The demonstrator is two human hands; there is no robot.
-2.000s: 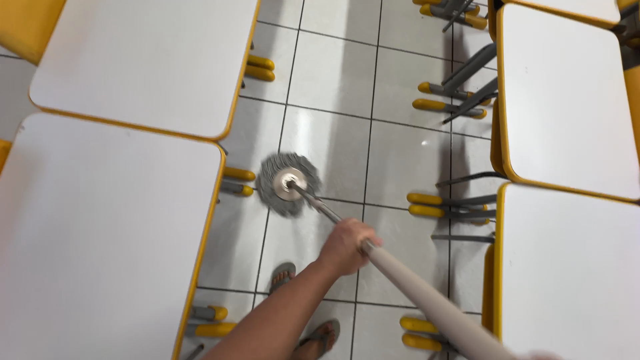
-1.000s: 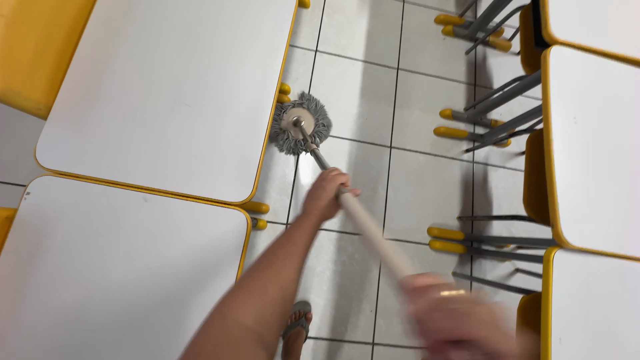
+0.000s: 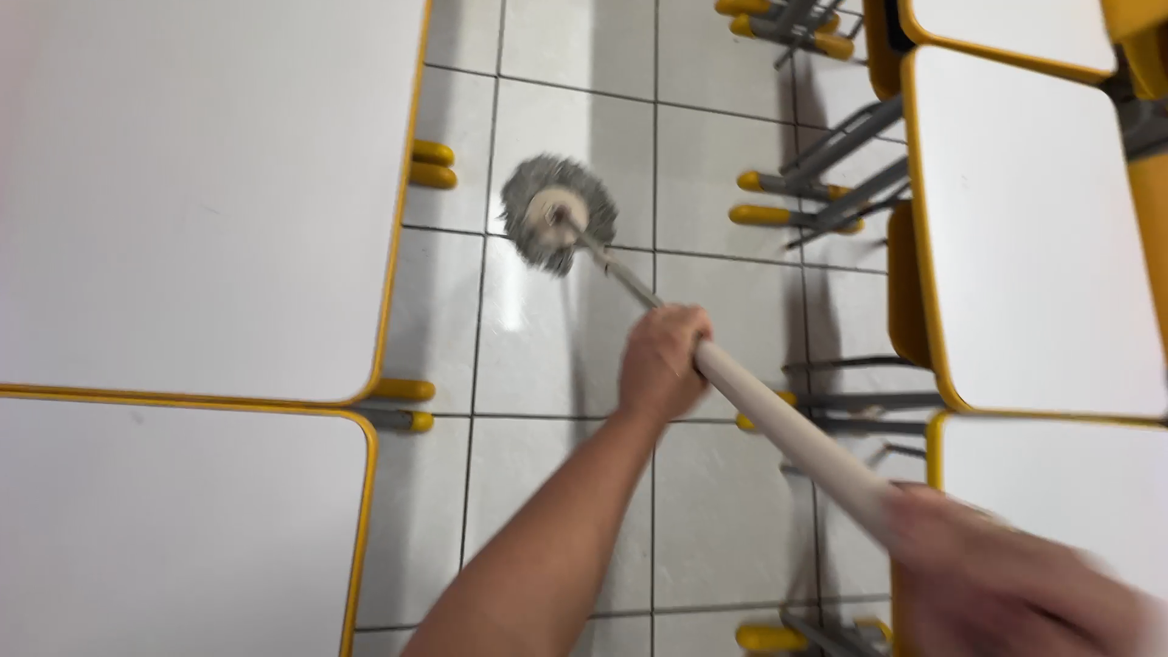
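Observation:
A round spin mop head with grey strands and a pale central disc rests on the tiled floor. From it the long mop handle, metal low down and beige higher up, slants toward the lower right. My left hand is wrapped around the handle where the metal part meets the beige part. Farther up, at the lower right, my right hand is closed around the beige part; it is blurred, so its fingers are not distinct.
White tables with yellow edges line the left side. More such tables stand on the right, with grey-legged chairs beneath them. Yellow-tipped feet stick out into the aisle on both sides.
The mop head has moved away from the left tables' edge, where it was a second ago, toward the aisle's middle. Both hands stay on the handle. The feet seen earlier are out of view.

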